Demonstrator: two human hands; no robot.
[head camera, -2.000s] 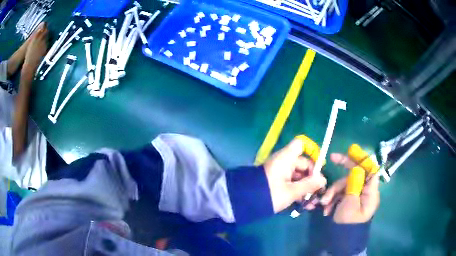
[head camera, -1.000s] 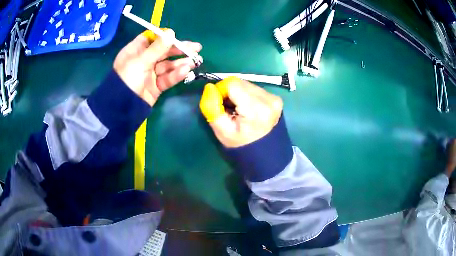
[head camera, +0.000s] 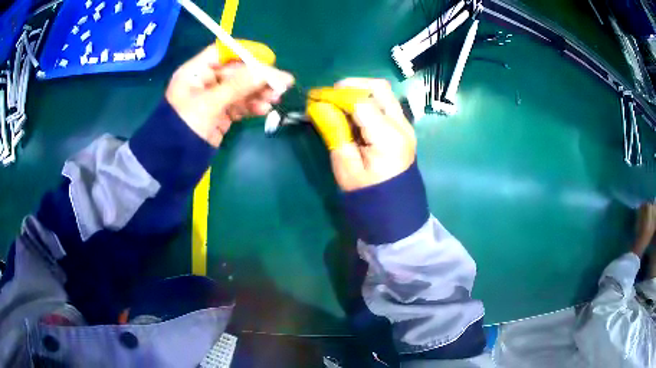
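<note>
My left hand (head camera: 219, 93), with a yellow finger cot, holds a white sleeved wire harness (head camera: 229, 42) that runs up to the left past the frame's top edge. Thin black lead wires at its lower end stretch toward my right hand. My right hand (head camera: 367, 129), with yellow cots on thumb and forefinger, has its fingertips closed at these wires. A small white connector housing (head camera: 272, 122) shows between the hands, just below the left fingertips. What the right fingertips pinch is blurred and partly hidden.
A blue housing tray (head camera: 162, 54) with small white blocks is at the upper left, beside a harness pile (head camera: 16, 93). Harnesses (head camera: 460, 65) with black wires lie near the dark rail (head camera: 554, 44). A yellow line (head camera: 201, 230) crosses the green bench. Another person's sleeve (head camera: 620, 287) is at the right.
From two seconds ago, the view has shifted right. Since one second ago, my right hand has moved slightly up and right, and the harness strip seen beside it no longer shows there.
</note>
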